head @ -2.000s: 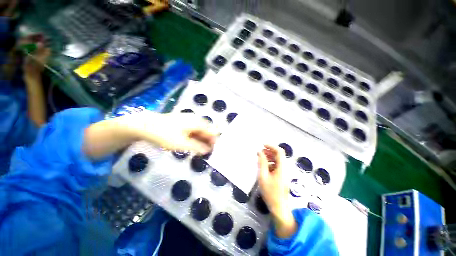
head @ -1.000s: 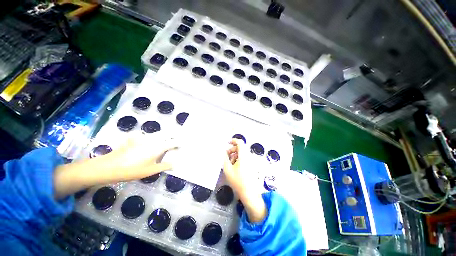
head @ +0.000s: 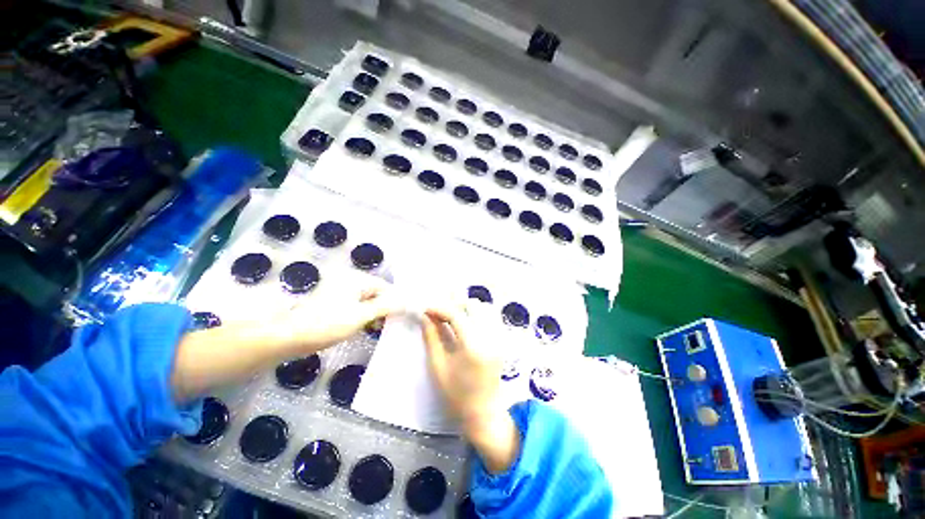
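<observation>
A white sheet (head: 406,380) lies slanted over the middle of the near clear blister tray (head: 218,461). My left hand (head: 340,316) reaches in from the left, its fingertips at the sheet's upper edge. My right hand (head: 467,370) is on the sheet's right side, fingers bent at its upper edge close to the left fingertips. Both hands hold the sheet there. Whether a small part is between the fingertips is hidden. Round black parts (head: 316,464) sit in the tray pockets around the sheet.
Full blister trays (head: 497,177) are stacked behind. Spare white sheets (head: 624,436) lie right, beside a blue box (head: 725,405) with knobs and tubes. A blue plastic-wrapped bundle (head: 172,228) and a black case (head: 91,188) with a yellow strip lie left. A grey partition (head: 436,66) stands behind.
My hands have come together at the sheet's upper edge, my left moving right. The sheet, earlier spread between them, now hangs slanted lower. The view has swung right since the oldest frame.
</observation>
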